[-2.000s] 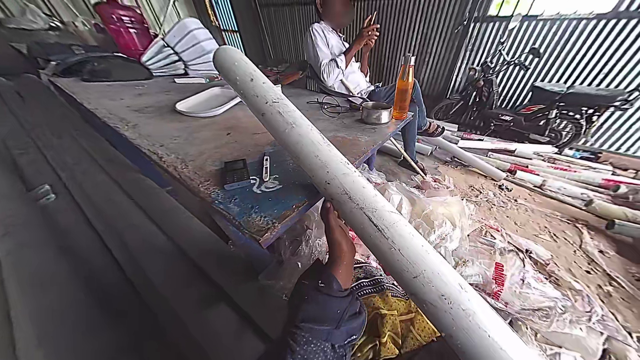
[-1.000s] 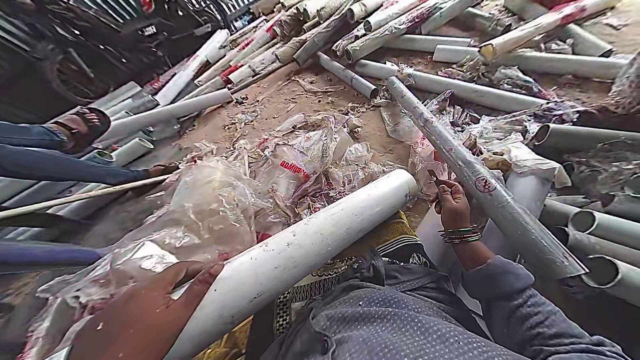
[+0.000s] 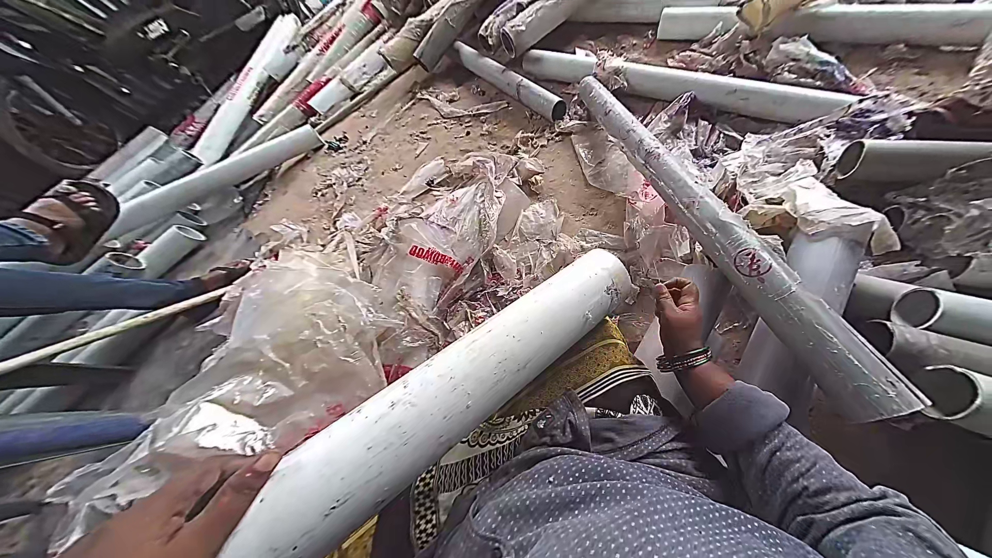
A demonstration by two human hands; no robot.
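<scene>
A pale plastic pipe [image 3: 434, 387] lies slantwise over my lap, its surface specked with dark marks. My left hand [image 3: 178, 496] grips its near part at the lower left. Beside the far end, my right hand [image 3: 677, 306], with bangles at the wrist, has its fingers pinched together. A wisp of clear plastic film [image 3: 639, 288] appears to run from the fingertips to the pipe's end; its exact shape is too small to tell. Patterned yellow and black cloth [image 3: 558, 372] shows under the pipe.
Crumpled clear plastic wrapping [image 3: 302, 325] covers the ground ahead. A film-wrapped pipe [image 3: 744, 248] leans at my right, near several open pipe ends [image 3: 918, 308]. More pipes [image 3: 217, 182] lie at the left beside another person's sandalled foot [image 3: 77, 209]. A motorcycle wheel [image 3: 46, 128] stands behind.
The view has swung from the table to the littered ground. Two seconds ago the pipe reached over the table; now it lies over my lap. My right hand has moved closer to its far end.
</scene>
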